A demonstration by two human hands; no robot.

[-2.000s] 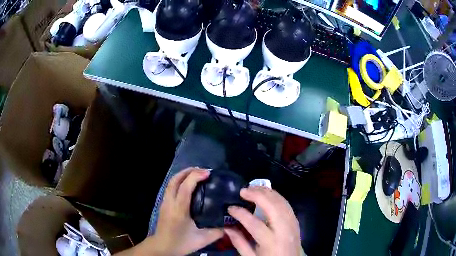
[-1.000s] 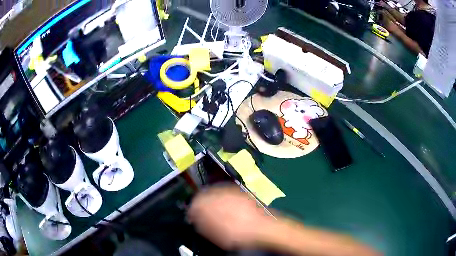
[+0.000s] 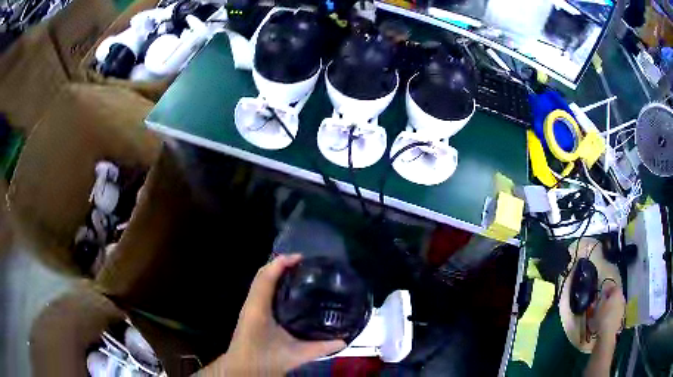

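Observation:
My left hand (image 3: 267, 328) is closed round the black ball head of a white PTZ dome camera (image 3: 323, 300), held low in front of me below the bench edge. Its white base points to the right. My right hand (image 3: 606, 318) is at the far right on the round mouse pad (image 3: 573, 324), just below and beside the black computer mouse (image 3: 584, 286); its fingers are bent and I cannot tell whether they hold anything. Three more PTZ dome cameras (image 3: 361, 94) stand in a row on the green bench, black leads running over the edge.
A bright monitor (image 3: 542, 33) and keyboard (image 3: 502, 99) are behind the cameras. Yellow sticky notes (image 3: 505, 216) sit at the bench corner. A yellow tape roll (image 3: 561, 136), tangled cables (image 3: 577, 204) and a fan (image 3: 657, 138) are at right. Open cartons (image 3: 66, 140) with cameras stand at left.
The view swung right and has come back. My right hand has left the held camera and is now by the mouse. The camera stays in my left hand, its base now showing more.

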